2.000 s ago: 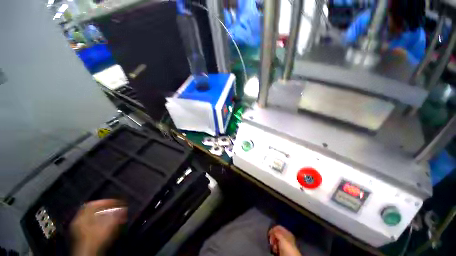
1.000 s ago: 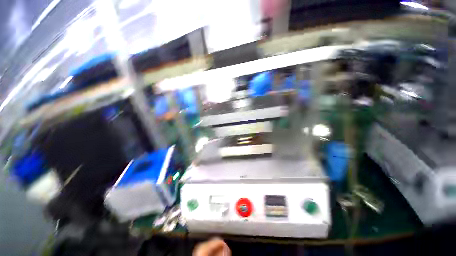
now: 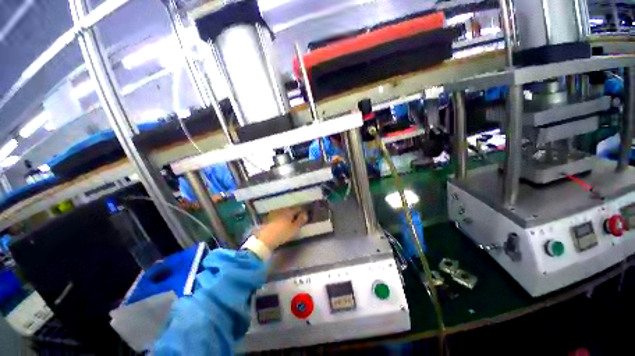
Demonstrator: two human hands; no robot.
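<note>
My left hand [image 3: 283, 227], in a blue sleeve with a white cuff, reaches into the bench press from the lower left. Its fingertips are over the lower fixture [image 3: 319, 228], below the raised upper plate [image 3: 282, 188]. Something small and dark shows by the fingertips, but blur hides whether the hand holds it. The press's white front panel [image 3: 362, 322] has a red round button [image 3: 302, 306], a green button [image 3: 381, 290] and two dark displays. The sleeve covers the panel's left end. My right hand is not in view.
A blue-topped white box [image 3: 163, 278] stands left of the press. A yellowish hose [image 3: 418, 250] hangs to its right, by a blue cup [image 3: 412, 235] and loose metal fixtures [image 3: 458, 274]. A second press [image 3: 539, 240] stands further right.
My left hand has moved from the black tray, past the bench edge, into the press. The view has swung up and right. My right hand, seen two seconds ago near the lap, is out of view.
</note>
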